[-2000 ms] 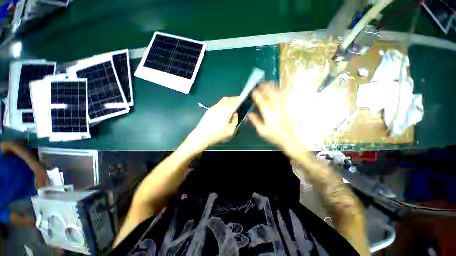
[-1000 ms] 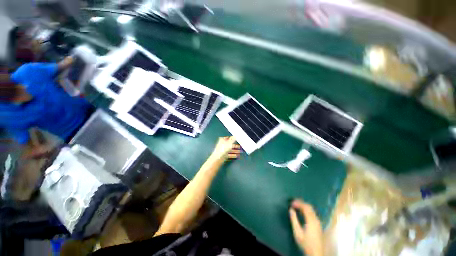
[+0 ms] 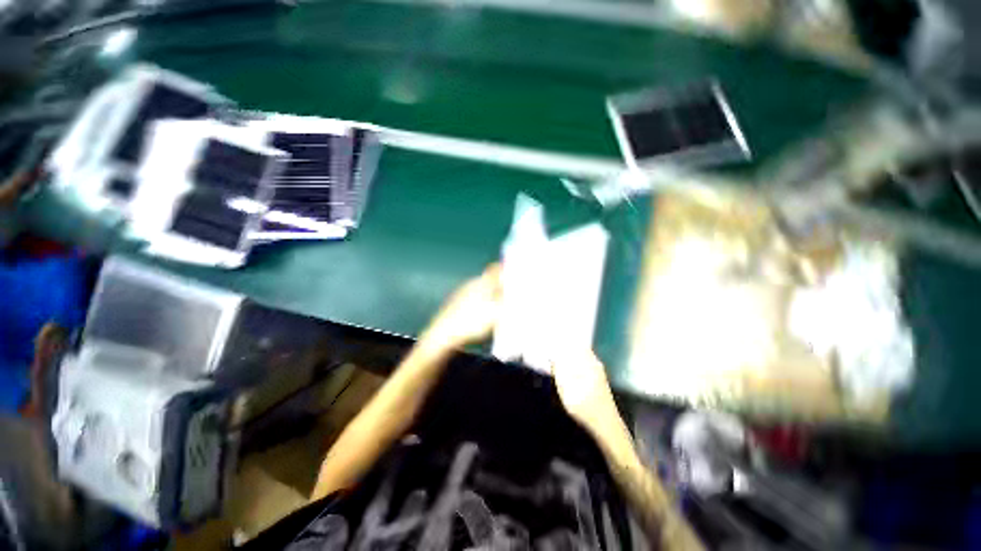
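Observation:
My left hand (image 3: 473,309) grips the left edge of a white sheet-like piece (image 3: 565,282), probably a panel's reverse or a back plate. My right hand (image 3: 579,377) is at its lower edge, blurred, with the fingers partly hidden by the piece. A second pale piece (image 3: 525,231) stands at a steep angle at its left side; whether the two touch is hard to tell. The white faces are toward me and no grid shows. The pieces are held above the bench's front edge.
Overlapping solar panels (image 3: 221,194) lie on the green bench (image 3: 430,215) at left. One panel (image 3: 681,126) lies beyond the pale strip. A white cable bundle (image 3: 619,188) lies near the glue-catching board (image 3: 699,248), which carries a rag (image 3: 861,323). A grey machine (image 3: 129,431) stands below left.
The view has swung back. The single panel near my left hand is gone from its place on the bench. My two hands have come together on the white piece.

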